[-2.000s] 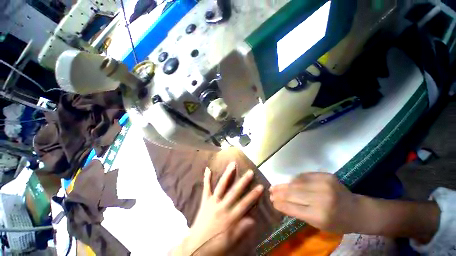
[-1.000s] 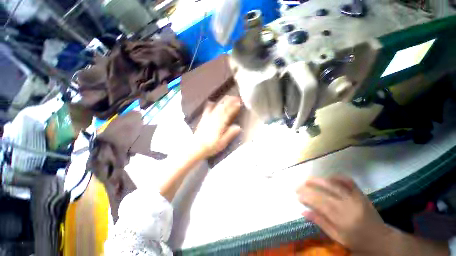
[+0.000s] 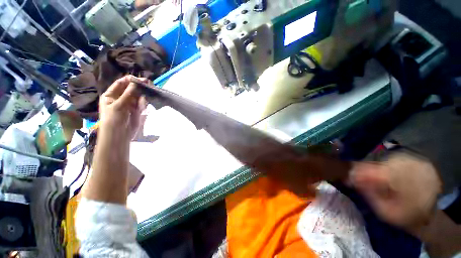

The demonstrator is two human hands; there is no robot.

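Note:
A brown cut piece (image 3: 237, 136) is stretched in the air between my hands, over the white table and its green front edge. My left hand (image 3: 123, 103) pinches its far left end with the fingertips. My right hand (image 3: 397, 184) is blurred at the right and holds the other end, low beyond the table edge. The sewing machine head (image 3: 247, 48) stands behind the piece, with nothing brown under its needle area.
Scissors (image 3: 302, 64) and a thin pen-like tool (image 3: 321, 91) lie on the machine bed near black scraps. A brown heap (image 3: 129, 63) lies at the far left. Orange cloth (image 3: 263, 216) is on my lap. A white basket (image 3: 21, 156) stands at the left.
The brown piece has come away from the machine and up off the table. My left hand has lifted to the left. My right hand, empty a second ago, has moved right and now holds an end.

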